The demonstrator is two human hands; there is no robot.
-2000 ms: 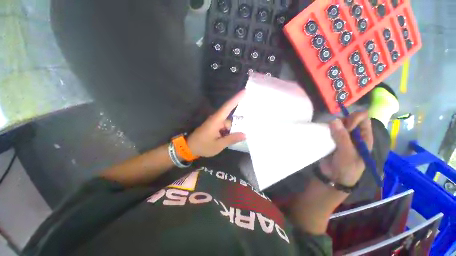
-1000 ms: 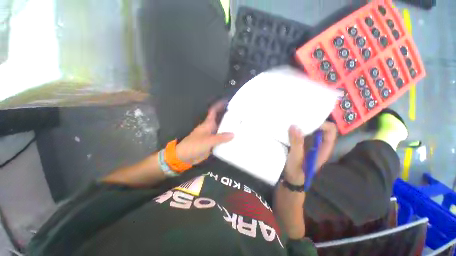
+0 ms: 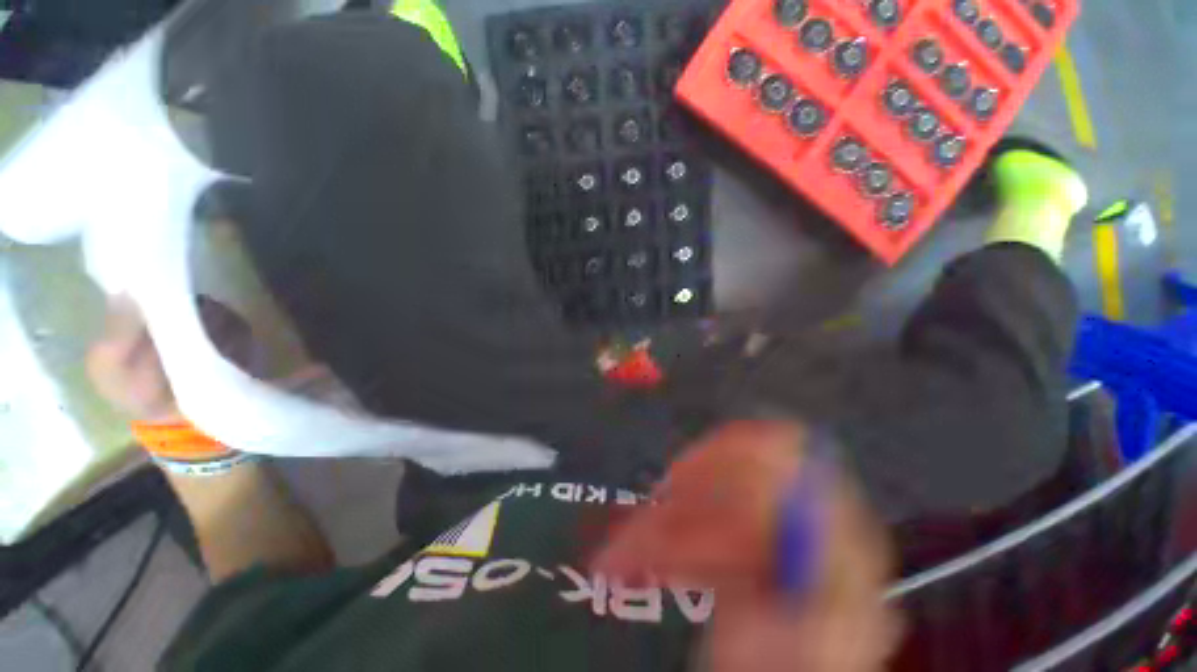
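My left hand [image 3: 138,361], at the far left and blurred, holds white paper sheets [image 3: 171,263]. The sheets hang curled around it, with one end reaching across to my shirt. My right hand [image 3: 761,538] is close to the camera in front of my chest, strongly blurred, and holds a blue pen [image 3: 797,532]. A red tray [image 3: 840,121] with small round parts in slots lies at the upper right. A black tray [image 3: 558,164] with round parts in single pockets lies left of it, its right edge beside the red tray's corner.
My legs [image 3: 374,197] are spread around the trays, and a yellow-green shoe or sock [image 3: 1037,197] shows at the right. A blue plastic stand [image 3: 1135,374] and dark panels with pale edges [image 3: 1050,525] are at the lower right. Yellow lines mark the grey floor.
My left hand has carried the sheets away from above the trays to the far left. My right hand has left the paper and come nearer the camera with the pen. More of the black tray shows.
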